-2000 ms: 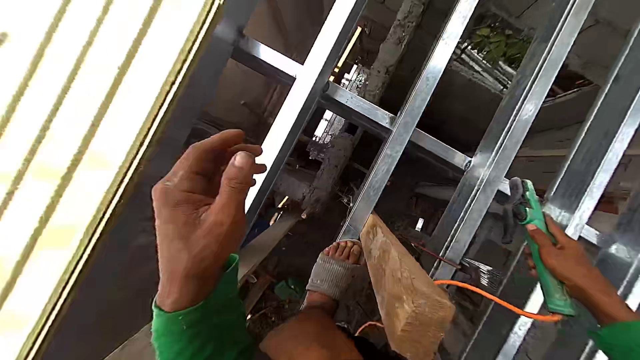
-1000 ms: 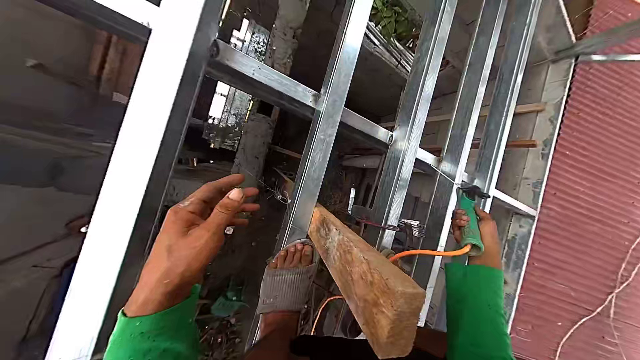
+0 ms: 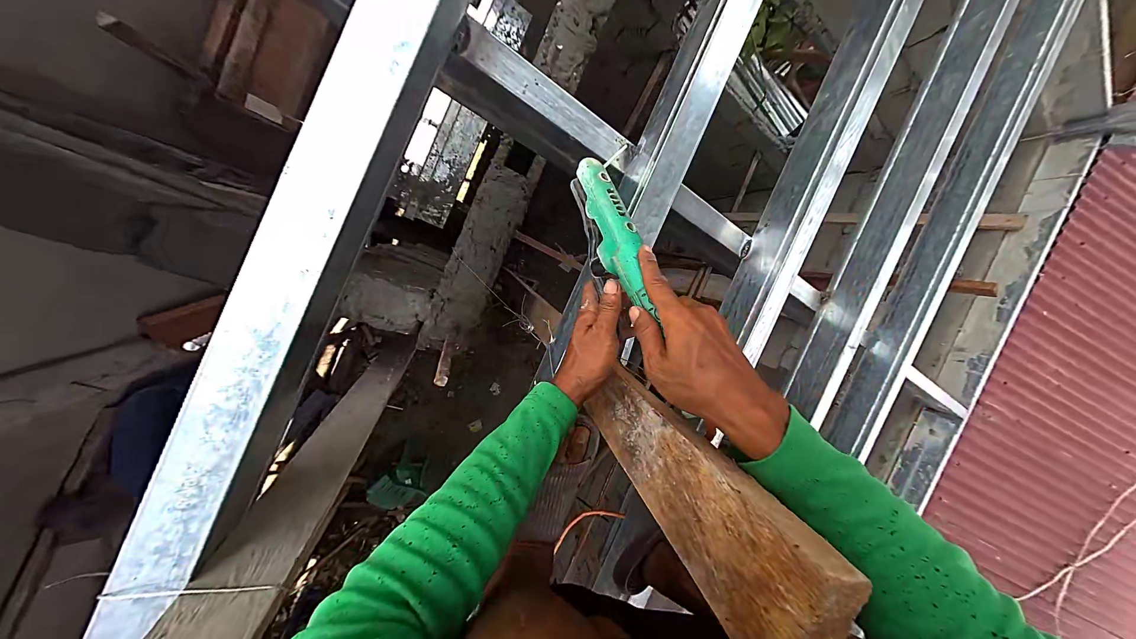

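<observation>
My right hand (image 3: 701,355) grips the rear of a green welding electrode holder (image 3: 617,232), whose head points up and left over the steel framing. A thin welding rod (image 3: 616,155) stands out near its head, by a joint where a cross member (image 3: 550,98) meets a galvanized steel beam (image 3: 692,106). My left hand (image 3: 595,342) is beside the holder's underside, fingers bent at a dark strip or lever there; whether it grips it I cannot tell. Below both hands a rough wooden beam (image 3: 728,515) slopes toward me.
A wide steel beam (image 3: 257,293) runs along the left, with a wooden plank (image 3: 328,470) beneath it. More steel beams (image 3: 914,222) stand at the right, beside a red corrugated metal sheet (image 3: 1047,408). Deep gaps between members show a lower level. An orange cable (image 3: 586,516) curves near my legs.
The right hand has brought the green holder from the right to the middle. My left hand has come from the left to meet it. The view has shifted.
</observation>
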